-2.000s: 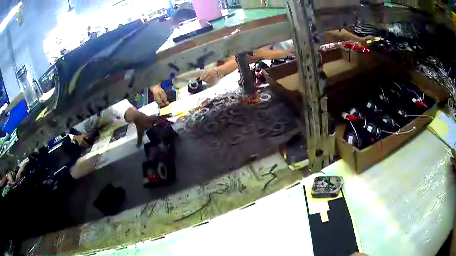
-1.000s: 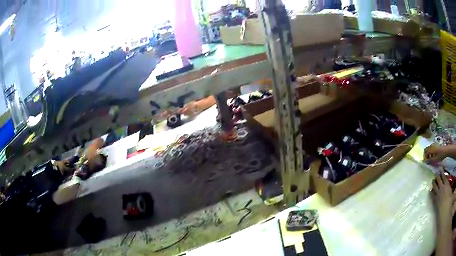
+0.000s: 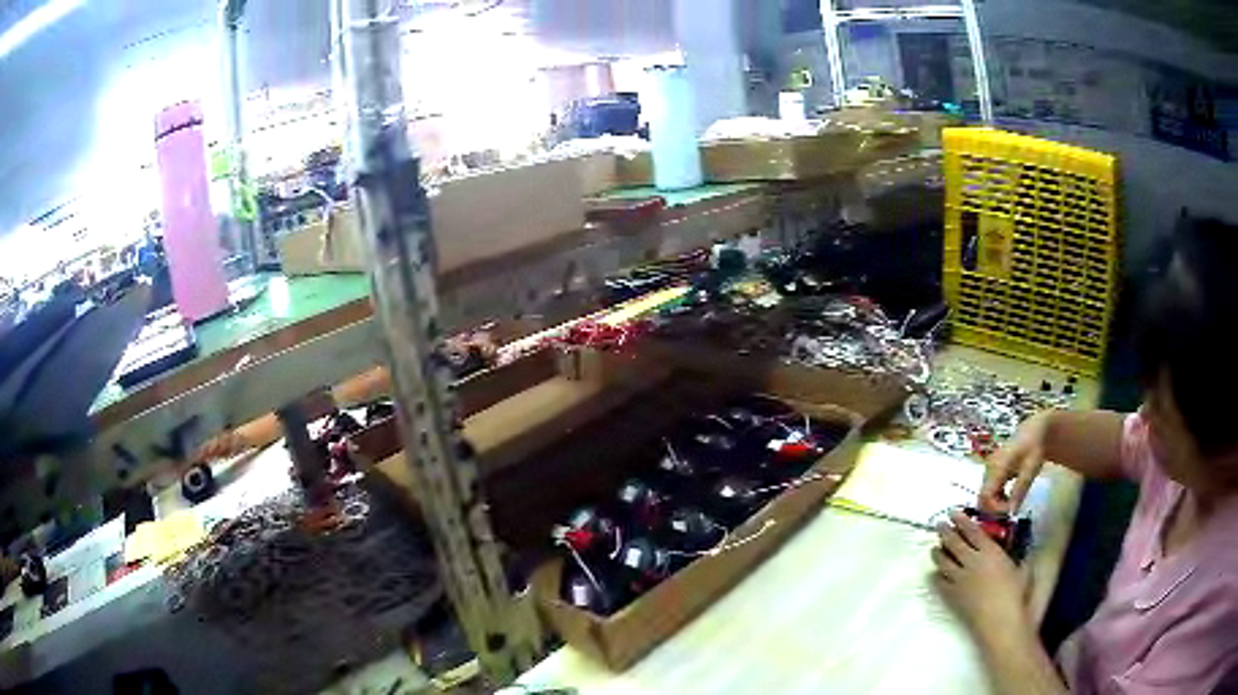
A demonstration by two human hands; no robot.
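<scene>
Neither of my hands is in view. Nearest in front of me is an open brown cardboard box (image 3: 581, 630) on the pale plastic-covered bench (image 3: 801, 611). It holds several black units (image 3: 692, 527) with rounded dark tops, pale leads and small red-and-white patches. Some leads hang over the box's front edge. The box's left part shows bare cardboard and is partly hidden by the upright metal post (image 3: 432, 394).
A person in pink (image 3: 1154, 584) sits at the right, both hands on a small dark and red part (image 3: 1002, 530). A yellow slotted crate (image 3: 1032, 251) stands behind. Loose rings (image 3: 272, 557) lie left of the post, tangled wires (image 3: 869, 346) behind the box.
The view has swung right. The black strip and small tin have left the picture; the person at the right and the yellow crate now show much more. The box appears further left.
</scene>
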